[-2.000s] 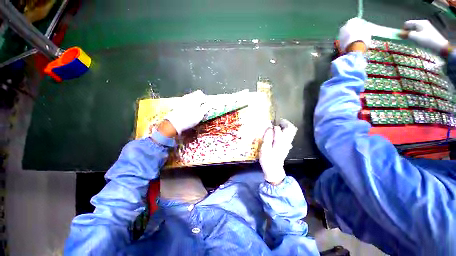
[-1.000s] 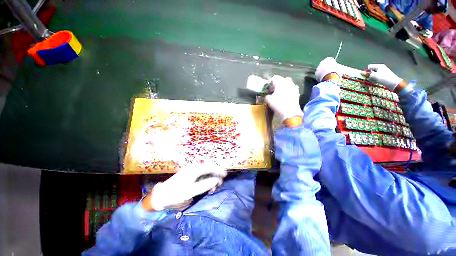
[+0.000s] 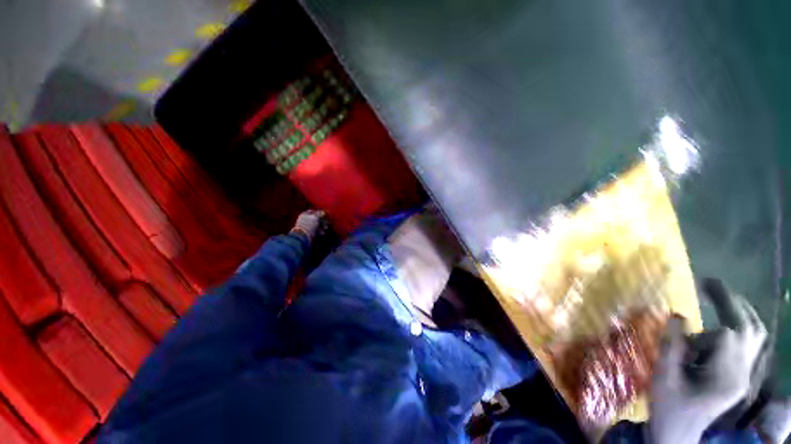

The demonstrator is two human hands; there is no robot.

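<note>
The work board, yellow-edged with red-brown flecks, lies tilted in view on the dark-green bench at lower right. My right hand, white-gloved and blurred, is at the board's right edge with its fingers bent; whether it holds something is unclear. My left hand is small and dim, below the bench edge beside a red tray. Its fingers are partly hidden, so its grip cannot be told. Green circuit board panels sit in rows on the tray's far part, inside a black bin.
Stacked red trays fill the left side, beside my left sleeve. The bench edge runs diagonally between bin and board. Part of another pale glove shows at the lower right rim. The grey floor has yellow marks at upper left.
The view has swung left and down towards the bin and stacked trays. My left hand has left the board area and gone down beside the tray. My right hand is now at the board's right edge.
</note>
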